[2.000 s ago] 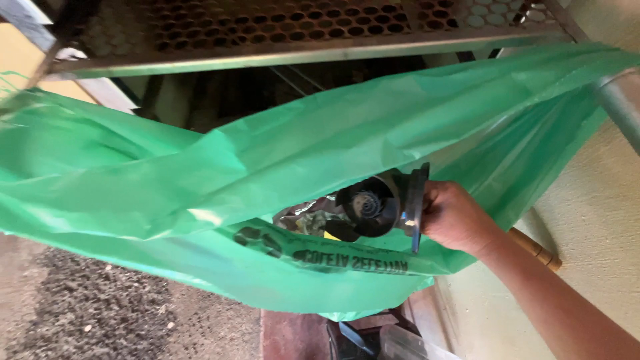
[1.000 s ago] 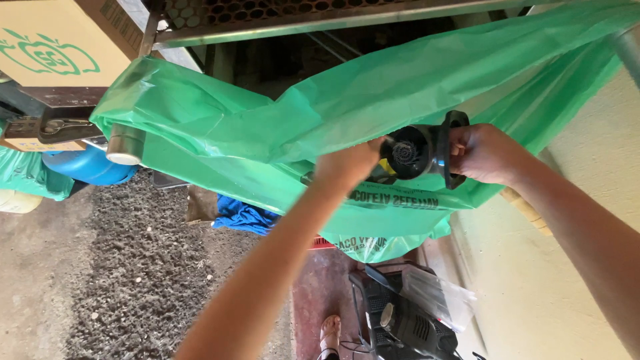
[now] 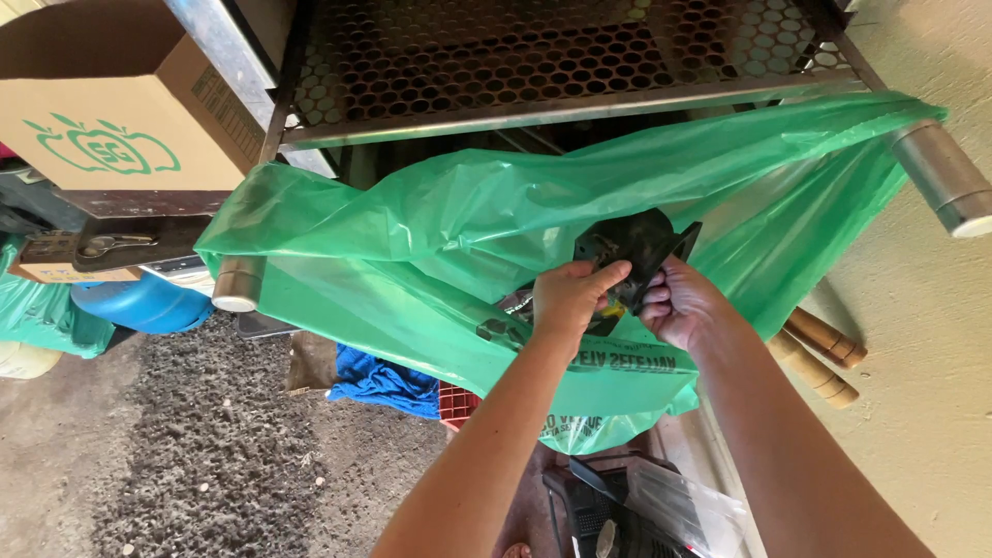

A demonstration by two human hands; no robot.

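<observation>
Both of my hands grip a black plastic housing point(image 3: 632, 240) over the mouth of a green plastic bag point(image 3: 465, 201). My left hand point(image 3: 570, 298) has its thumb and fingers on the housing's near left side. With curled fingers, my right hand point(image 3: 682, 302) holds its flanged right edge. The bag hangs stretched between two metal tubes, the left tube point(image 3: 238, 283) and the right tube point(image 3: 942, 178), and bears printed writing. Beneath the housing, something yellow and other items show inside the bag; most of its contents are hidden.
A perforated metal shelf point(image 3: 496, 70) spans above the bag. At left are a cardboard box point(image 3: 101, 132) and a blue rounded container point(image 3: 139, 301). Below lie a blue cloth point(image 3: 384, 380), a red crate point(image 3: 457, 404) and a black crate point(image 3: 577, 504). Wooden handles point(image 3: 818, 368) lean by the right wall.
My left hand, not visible two seconds ago, has come in and now grips the housing. The housing has turned; its round opening, facing me before, no longer shows.
</observation>
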